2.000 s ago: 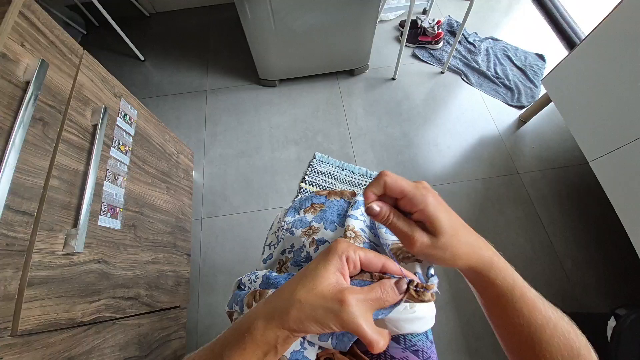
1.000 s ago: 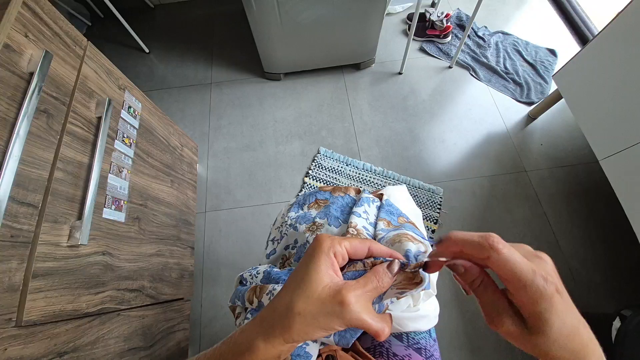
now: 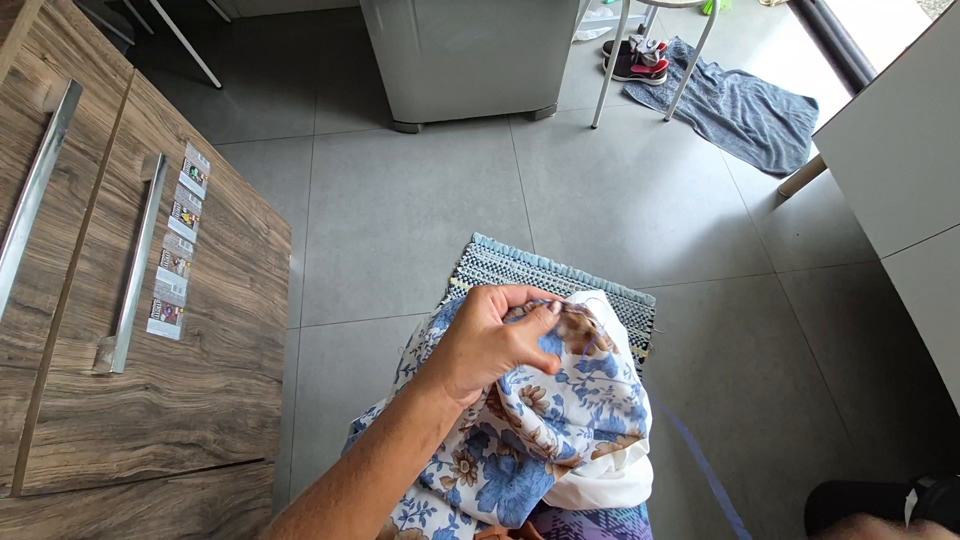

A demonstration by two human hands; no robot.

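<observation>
My left hand (image 3: 499,341) pinches the gathered edge of a floral fabric (image 3: 517,465), white with blue and brown flowers, between thumb and fingers. The cloth lies over my lap, with white fabric (image 3: 611,480) under and beside it. A fine blue-violet thread (image 3: 592,341) loops near the pinched edge. A blurred violet strand (image 3: 701,457) runs down to the lower right. Of my right hand, only a blurred part (image 3: 862,526) shows at the bottom right edge, beside a black object (image 3: 855,502); its fingers are out of view.
Wood-grain cabinet doors (image 3: 225,360) with metal handles stand at left. A woven rug (image 3: 555,270) lies below my lap on grey floor tiles. Ahead are a grey appliance or cabinet (image 3: 472,60), a white-legged stool (image 3: 615,67), shoes (image 3: 637,67) and a blue-grey towel (image 3: 750,120). White furniture (image 3: 900,165) stands at right.
My right hand has moved from the fabric edge, beside my left hand, to the bottom right edge of the view. My left hand still pinches the cloth, which now spreads out more to the right.
</observation>
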